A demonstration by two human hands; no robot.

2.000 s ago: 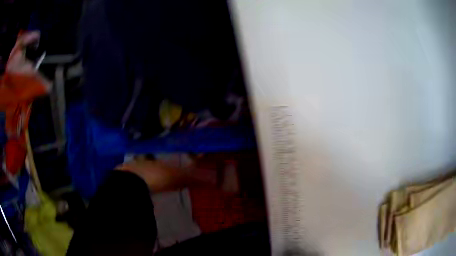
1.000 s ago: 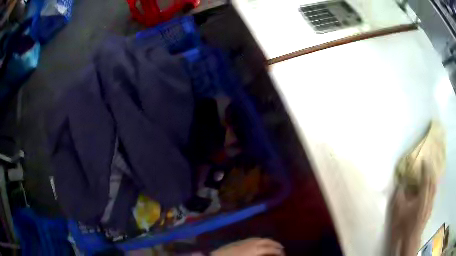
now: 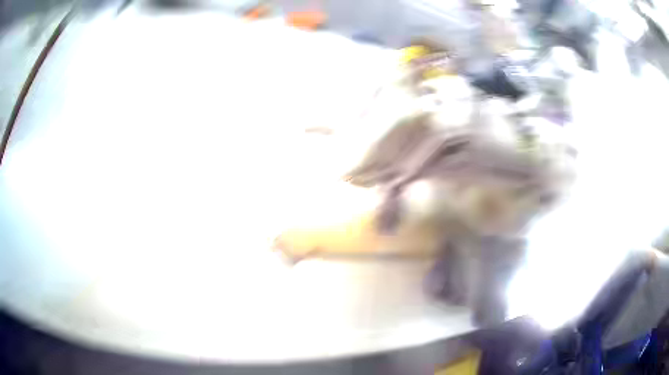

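Observation:
The view is strongly blurred and overexposed. A tan, flat shape (image 3: 337,238), perhaps the tan pieces, lies on the white table (image 3: 183,190) right of the middle. Grey-purple cloth (image 3: 400,154) lies in a crumpled heap behind it and to its right. Part of the cloth (image 3: 495,275) hangs down towards the table's front edge. Neither my left hand nor my right hand can be made out.
A yellow item (image 3: 414,55) stands behind the cloth. Orange items (image 3: 306,18) are at the table's far edge. Blurred objects and glare fill the upper right. A dark blue form (image 3: 609,293) is at the lower right. A brown strip (image 3: 31,80) crosses the left side.
The view has swung from the blue crate and floor to the table and the cloth heap. The hand on the tan pieces and the other hand at the bottom edge no longer show.

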